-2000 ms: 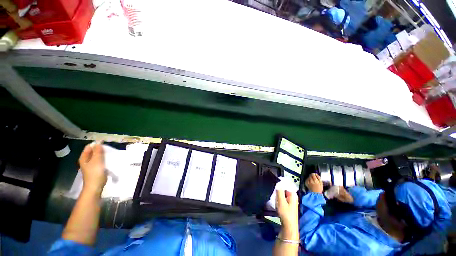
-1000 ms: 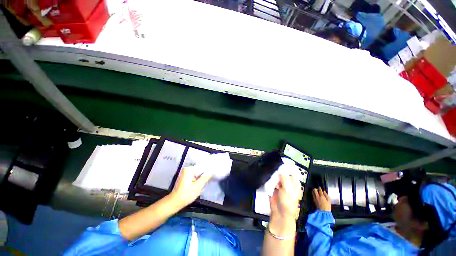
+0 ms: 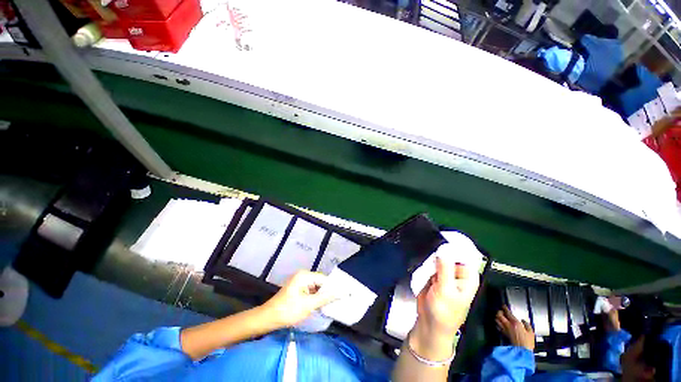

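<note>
My left hand (image 3: 299, 300) holds a white film sheet (image 3: 348, 297) by its left edge. The sheet lies against the lower left end of a dark smartphone (image 3: 391, 252), which is raised and tilted above the tray. My right hand (image 3: 448, 291) is at the phone's right end with a crumpled white wiping cloth (image 3: 457, 254) in its fingers. The cloth and fingers hide how the phone is held. The black phone tray (image 3: 282, 259) below bears several white printed films side by side; its right part is partly covered by the phone and hands.
A fan of loose white sheets (image 3: 184, 233) lies left of the tray. Dark trays (image 3: 46, 257) stand further left. A slanted metal post (image 3: 97, 97) and the white shelf edge (image 3: 358, 138) are ahead. Another worker's hand (image 3: 515, 328) is beside a phone tray at right.
The dark phone is now raised and turned between my hands. My left hand has moved right from over the tray's films to the phone's lower end with the white sheet. The view has shifted.
</note>
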